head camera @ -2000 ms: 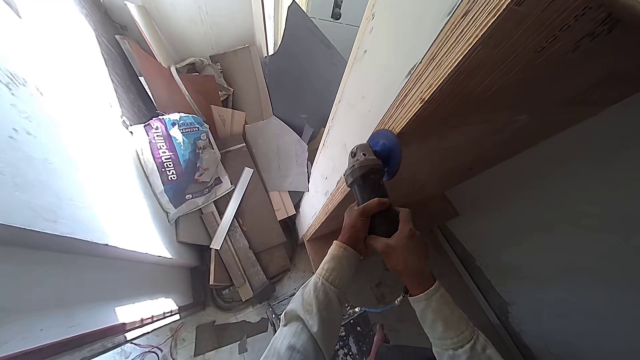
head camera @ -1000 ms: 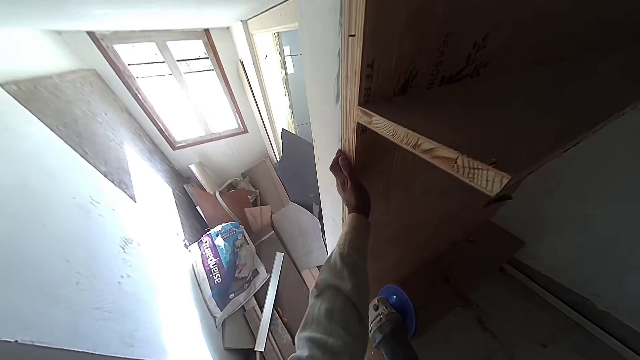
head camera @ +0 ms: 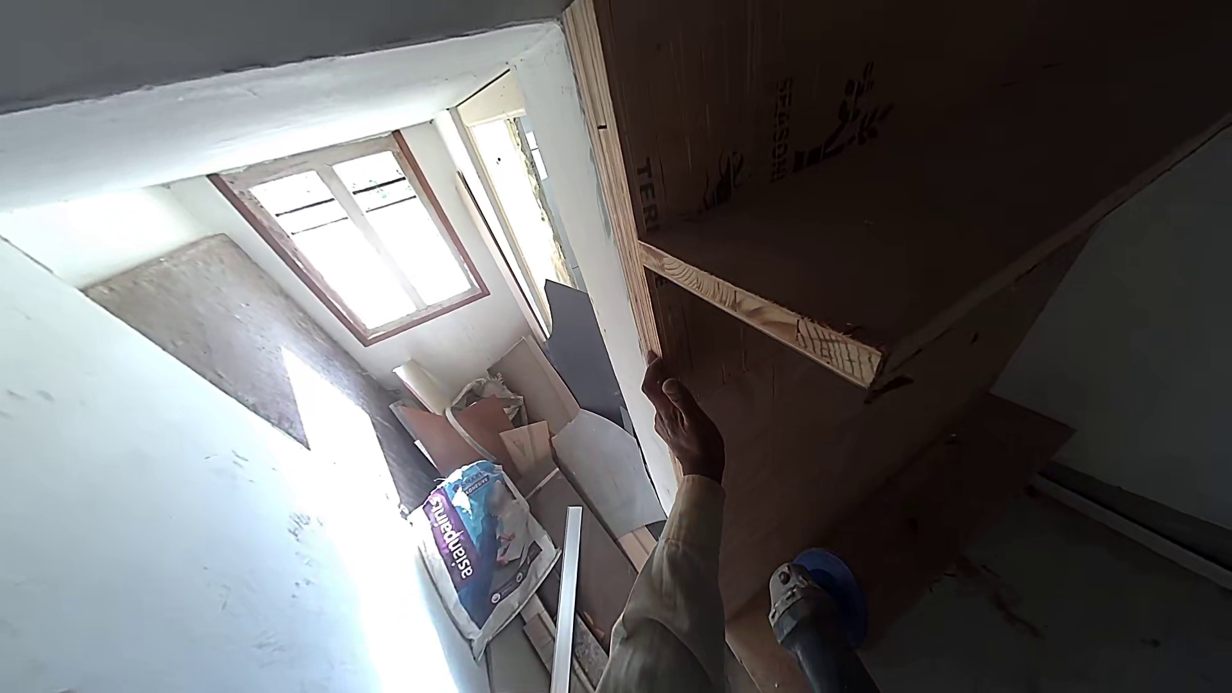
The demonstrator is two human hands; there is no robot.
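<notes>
My left hand (head camera: pixel 685 423) rests against the front edge of an upright plywood panel (head camera: pixel 616 183), its fingers touching the edge just below a plywood shelf (head camera: pixel 770 313). It grips no tool. At the lower right, an angle grinder (head camera: pixel 804 616) with a blue disc (head camera: pixel 835 589) points upward beside the panel, lower than my left hand. The grinder's rear body runs out of the bottom of the frame, and my right hand is out of sight. Whether the disc is spinning cannot be told.
A printed Asian Paints bag (head camera: pixel 481 553) lies among offcut boards (head camera: pixel 597 452) and a pale metal strip (head camera: pixel 568 597) at lower left. A large board (head camera: pixel 207 308) leans on the left wall. Behind stand a window (head camera: pixel 361 236) and a doorway (head camera: pixel 520 192).
Two seconds ago both hands held the grinder at the panel edge. My left hand has left it and lies on the edge; the grinder is lower. The view has swung upward.
</notes>
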